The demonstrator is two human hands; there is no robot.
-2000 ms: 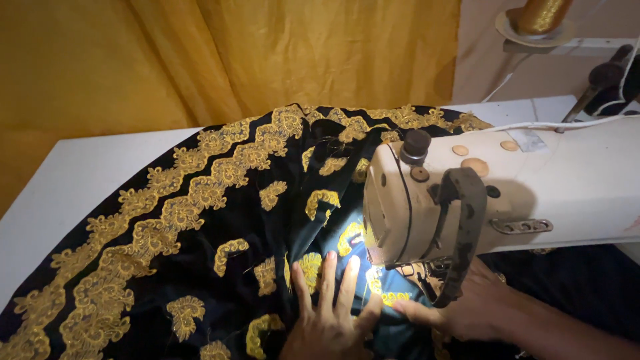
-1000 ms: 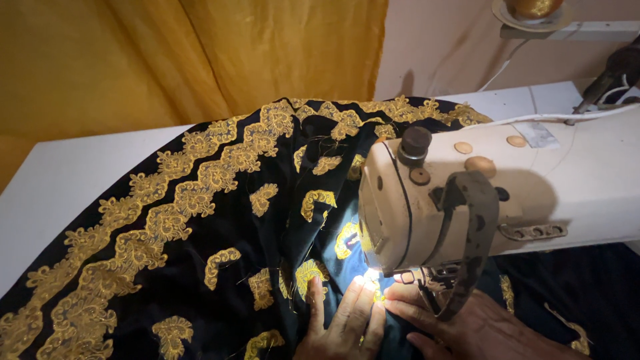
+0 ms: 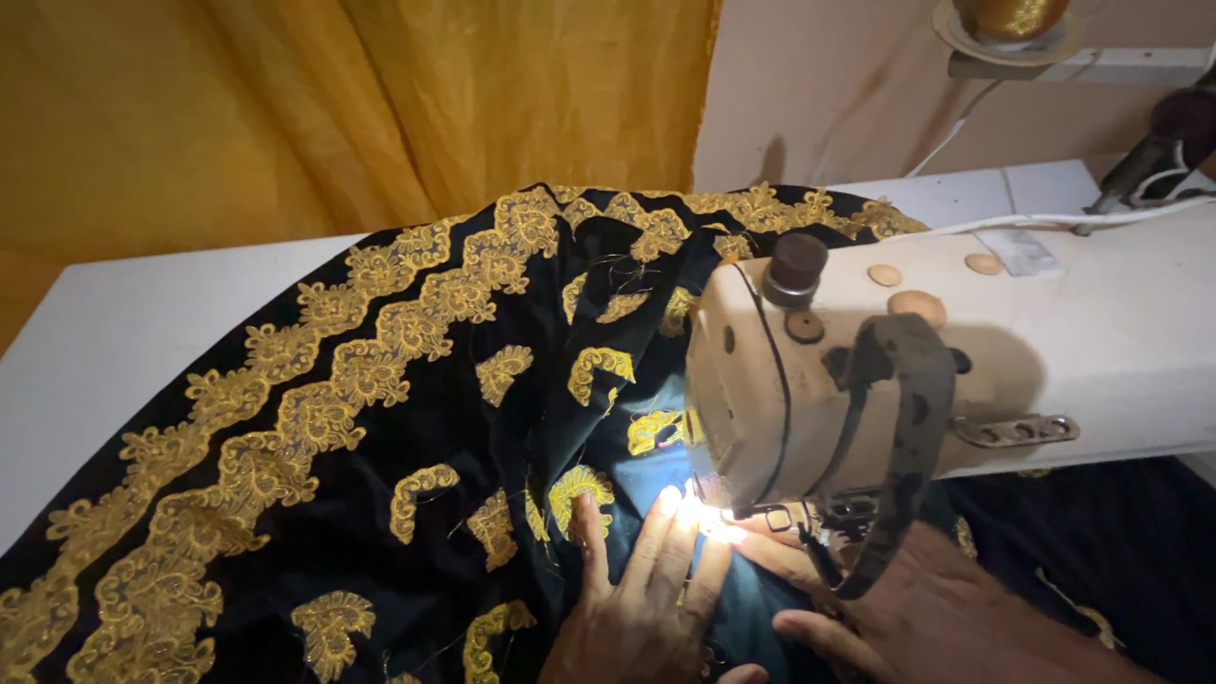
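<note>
Dark velvet cloth [image 3: 427, 399] with gold lace borders and scattered gold lace motifs [image 3: 600, 370] lies under the head of a sewing machine [image 3: 741, 380]. My left hand [image 3: 646, 589] rests flat on the cloth, fingers spread, its fingertips at the brightly lit spot left of the needle area. From the right, my right hand [image 3: 893, 598] reaches beneath the machine arm, its index fingertip on the cloth at the same lit spot and its thumb lower down. Part of it is behind the dark curved lever [image 3: 902, 456]. Glare and the machine head hide the needle.
A white tabletop [image 3: 142, 294] shows beyond the cloth's edge. Behind it hangs a mustard curtain [image 3: 361, 104]. A gold thread spool [image 3: 1012, 14] sits on a holder at the top right, near a white cable [image 3: 959, 123] and a dark stand [image 3: 1140, 152].
The lit gold motif beside the machine head has turned and shifted on the cloth. My left hand's fingers have drawn closer to the bright spot than two seconds ago. The view has moved slightly.
</note>
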